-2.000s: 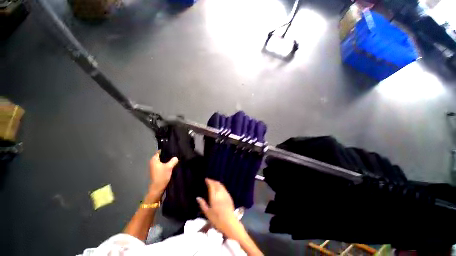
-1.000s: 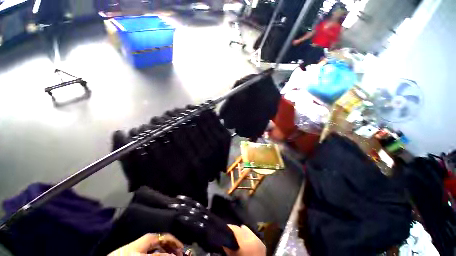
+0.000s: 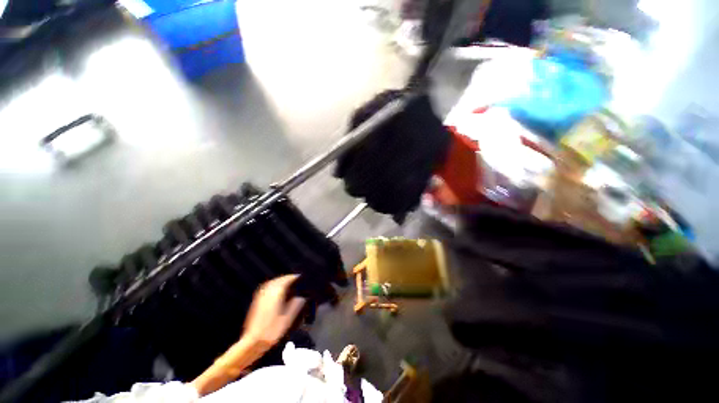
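Note:
Several black jackets [image 3: 229, 275] hang close together on a sloping metal rail [image 3: 315, 161]. My left hand [image 3: 272, 311] is at their near right side, over or against the dark cloth. Its fingers look apart and hold nothing that I can see, though it is blurred. My right hand is not in view. A smaller black bunch of garments [image 3: 394, 153] hangs further up the rail.
A yellowish stool [image 3: 406, 268] stands right of the rail. Dark garments [image 3: 583, 291] spread at right. Behind are a red item [image 3: 459, 169], a bright blue bag [image 3: 560, 90] and blurred clutter. A blue crate [image 3: 197, 35] is at top left.
The view has shifted. The dark garments with hanger hooks between my hands are no longer seen held. My right hand has left the picture; my left is beside the hanging jackets.

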